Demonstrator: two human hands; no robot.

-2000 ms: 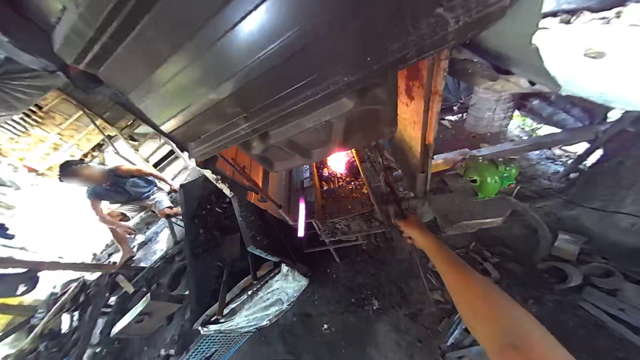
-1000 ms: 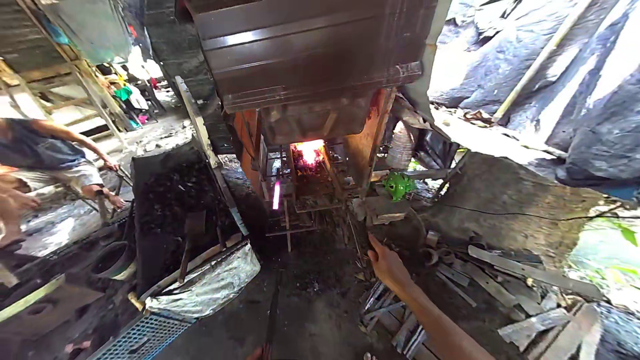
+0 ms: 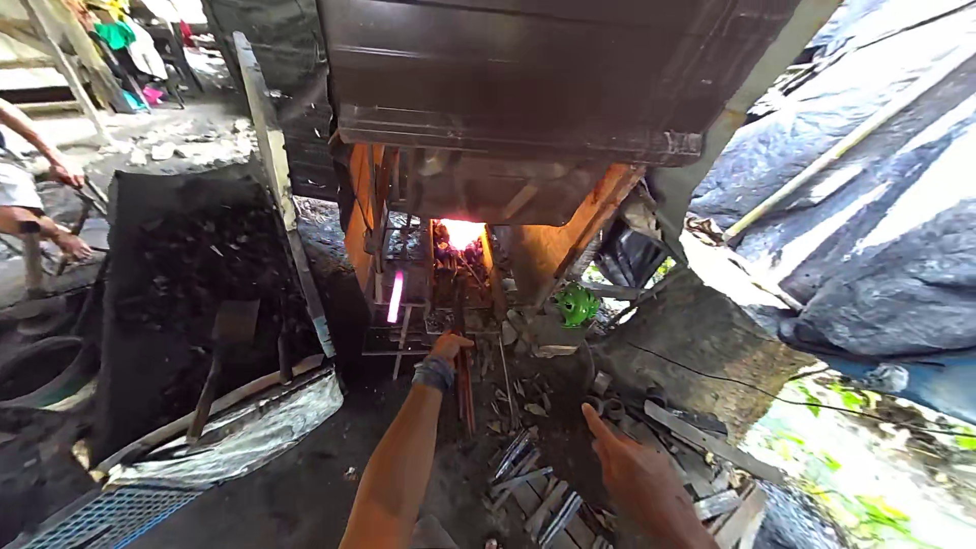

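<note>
A charcoal forge [image 3: 462, 255] glows brightly under a dark metal hood [image 3: 503, 84]. Long thin metal rods [image 3: 465, 393] run from the coals toward me, and my left hand [image 3: 448, 352] is at them, though its grip on them is not clear. Left of the fire, a glowing pink-hot metal bar [image 3: 395, 296] stands out beside the forge frame. My right hand [image 3: 633, 465] is lower right, above scattered metal pieces, with a finger extended and no object seen in it.
At left are a bin of charcoal [image 3: 206, 252] with a shovel [image 3: 232, 328] in it, and another person's hands [image 3: 70, 245]. Metal flat bars [image 3: 560, 515] lie on the ground at lower centre. A green rounded object [image 3: 577, 305] sits right of the forge.
My left hand has come into view and reached the rods at the forge mouth. My view has turned and moved, with the forge now nearer the centre.
</note>
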